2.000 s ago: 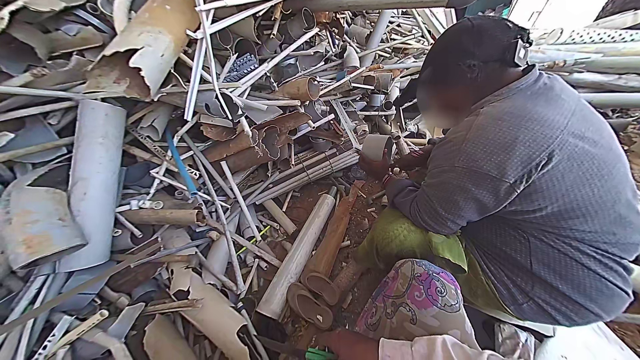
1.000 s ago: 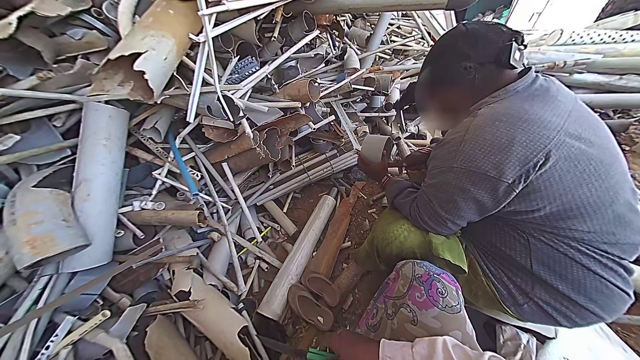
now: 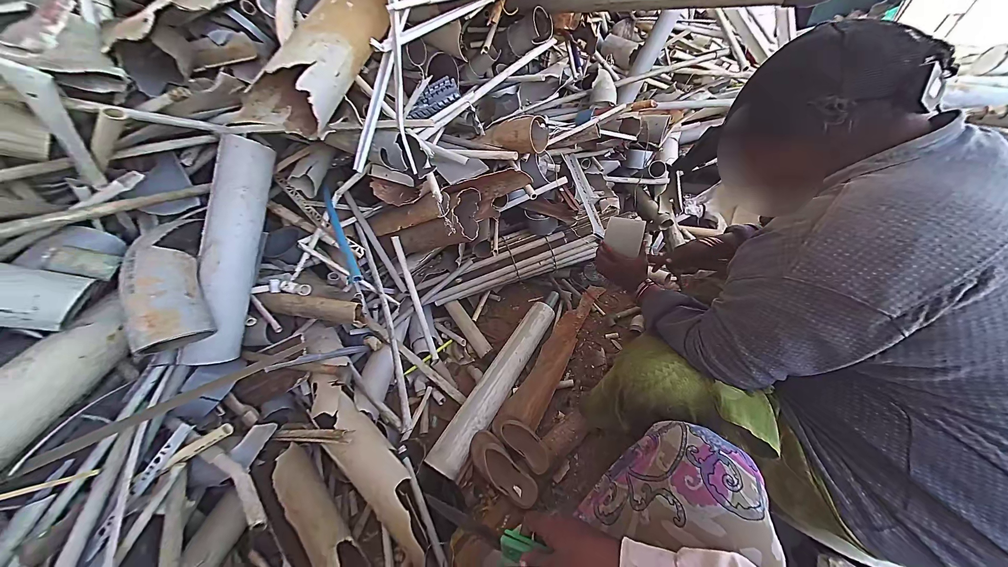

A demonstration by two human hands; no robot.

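Note:
At the bottom edge, my right hand (image 3: pixel 571 542) is closed around the green handle (image 3: pixel 521 545) of a tool; its dark blade (image 3: pixel 461 516) points up and left over the ground. A pale pink sleeve covers that wrist. The tool's exact kind cannot be told. Just above and to the right is my knee under floral cloth (image 3: pixel 681 488). A pair of brown sandals (image 3: pixel 504 468) lies beyond the blade, beside a long grey-white pipe (image 3: pixel 492 394) and a split brown pipe (image 3: pixel 547 366). My left hand is out of view.
A co-worker (image 3: pixel 874 291) sits close on the right, holding a short pale pipe piece (image 3: pixel 624 236). Broken plastic pipes fill the left and far side, among them a wide grey pipe (image 3: pixel 232 252), a curved stained pipe (image 3: pixel 165 287) and a bundle of thin pipes (image 3: pixel 520 272).
The pale pipe piece in the co-worker's hands has turned, so its open end no longer shows as before. My right hand stays on the green handle.

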